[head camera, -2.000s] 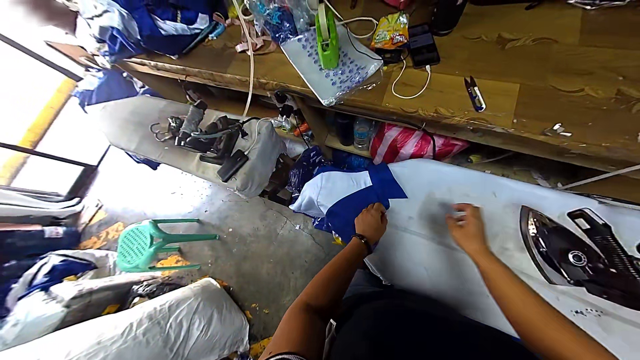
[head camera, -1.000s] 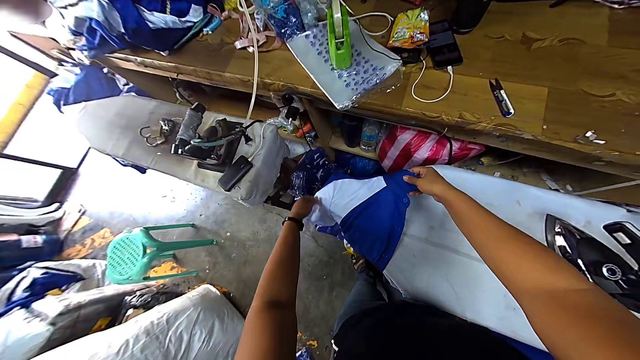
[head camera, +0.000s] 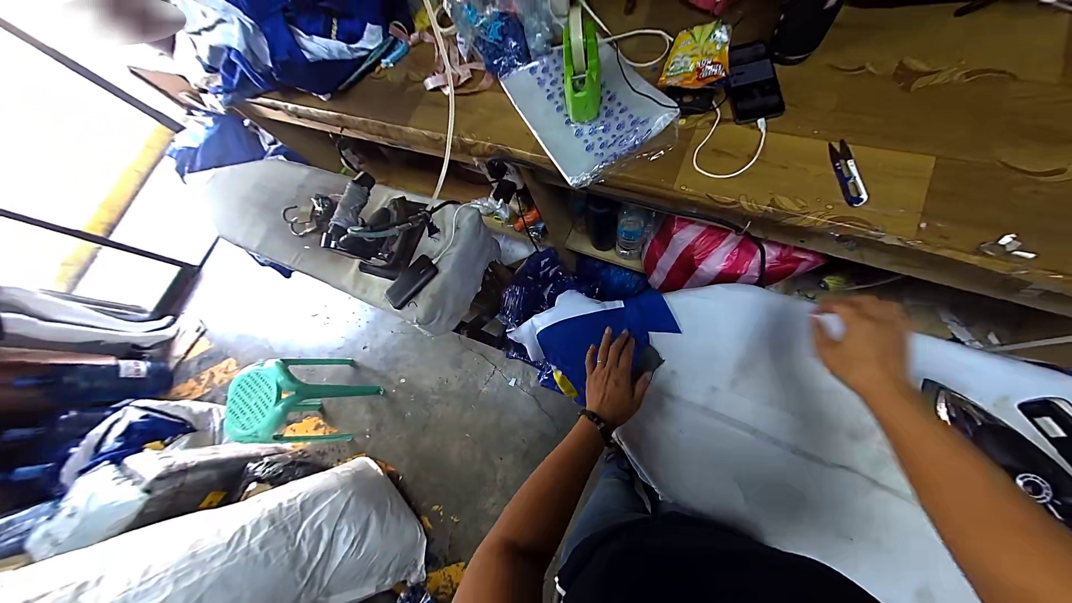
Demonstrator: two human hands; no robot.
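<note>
A blue and white garment (head camera: 578,335) lies over the narrow end of a pale padded ironing board (head camera: 754,402). My left hand (head camera: 615,377) rests flat on its blue cloth, fingers spread, with a ring and a dark bracelet on that arm. Over the board to the right is my right hand (head camera: 867,339), blurred, with a small whitish thing at its fingertips; whether it grips this cannot be told. Beyond my right forearm stands a black and silver iron (head camera: 1005,444), partly hidden by the arm.
A wooden table (head camera: 888,159) runs along the far side with thread snips (head camera: 847,173), a phone (head camera: 754,84) and a green tape dispenser (head camera: 581,71). Another padded board (head camera: 276,201) holds a second iron-like device. A green stool (head camera: 255,400) and white sacks (head camera: 251,536) are at the left.
A second ago both hands held the garment up by its edges; now it lies on the board end under my left hand. My right hand has left it and moved right.
</note>
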